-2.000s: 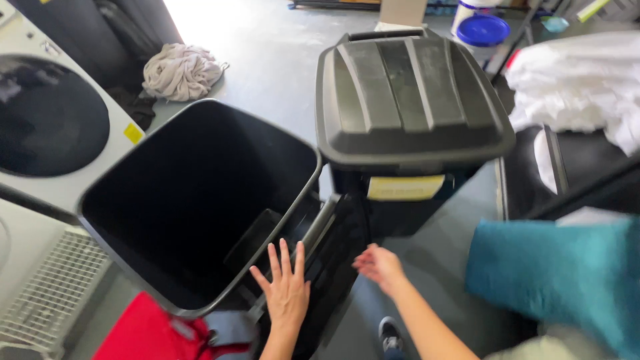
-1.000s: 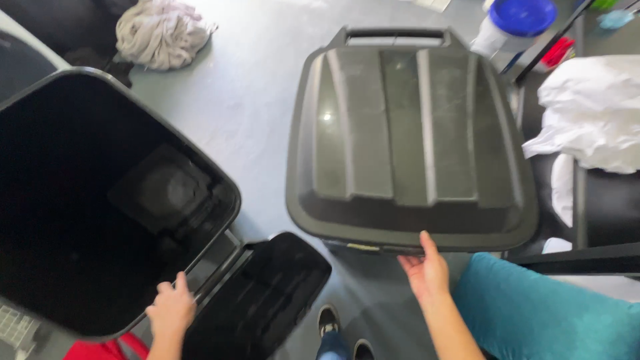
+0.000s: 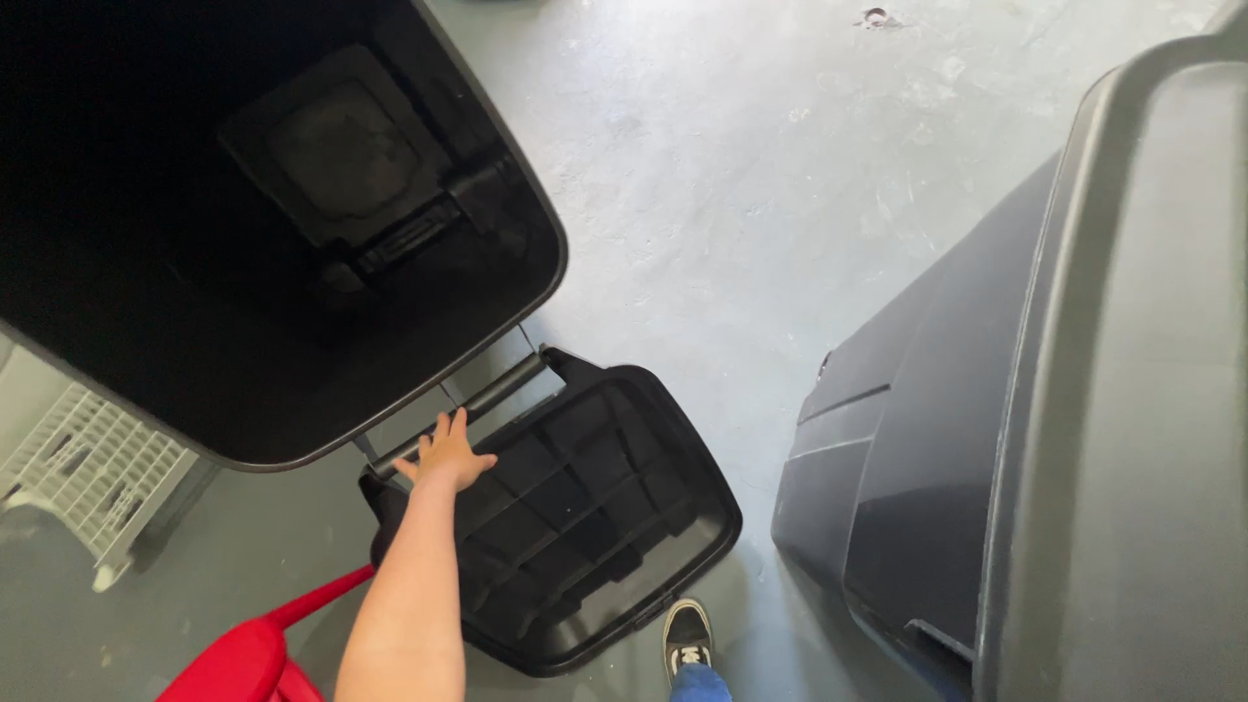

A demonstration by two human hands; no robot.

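Note:
My left hand (image 3: pixel 448 456) rests on the black handle bar (image 3: pixel 507 383) at the hinge side of an open bin, its fingers spread over the bar; whether they grip it is unclear. The black plastic wheelie bin (image 3: pixel 429 375) stands at the upper left, empty inside as far as its dark interior shows. Its ribbed black lid (image 3: pixel 585 487) hangs folded back below the bar. At the right edge is a second black bin (image 3: pixel 907 468) with its lid (image 3: pixel 1131 409) closed. My right hand is out of view.
A white plastic rack (image 3: pixel 107 468) sits on the floor at the left. Something red with a thin red arm (image 3: pixel 234 663) is at the bottom left. My shoe (image 3: pixel 688 629) is on the grey floor (image 3: pixel 702 224) beside the hanging lid.
My right hand, at the closed bin's lid a second ago, has left the view. My left hand stays at the open bin's handle. The view has moved down and closer to the open bin.

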